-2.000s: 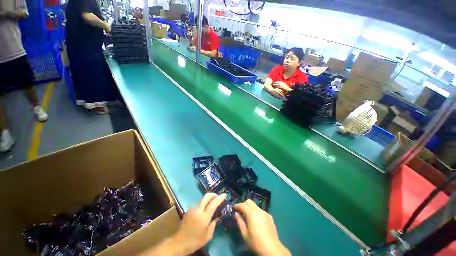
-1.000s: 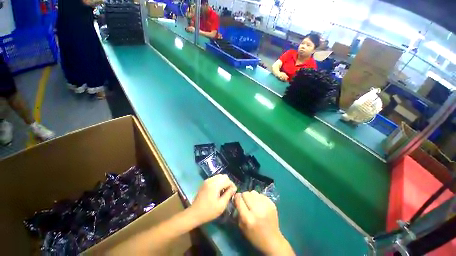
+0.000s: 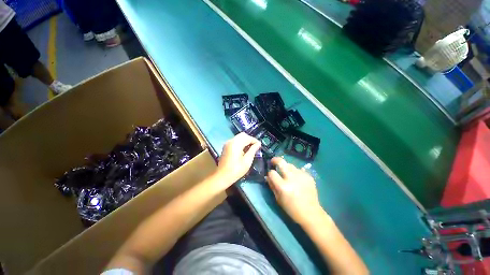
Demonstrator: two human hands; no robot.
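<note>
Several black plastic housings (image 3: 270,106) lie in a loose pile on the blue-green bench top (image 3: 215,64). My left hand (image 3: 238,157) and my right hand (image 3: 293,188) are close together at the near side of the pile. Between them is a bagged housing (image 3: 257,165), dark and shiny, partly hidden by my fingers. The fingertips of both hands are at its clear film. More crinkled clear film (image 3: 309,169) shows just beyond my right hand.
An open brown carton (image 3: 96,96) with bagged housings (image 3: 126,166) stands left of the bench. The green conveyor belt (image 3: 344,80) runs beyond it. At right are metal fixture parts (image 3: 456,236) and a red block (image 3: 473,166). A person's legs (image 3: 27,64) show top left.
The view has tilted down, so the pile and carton sit higher in the picture. My hands, which met over the film, are now a little apart with the bagged housing showing between them.
</note>
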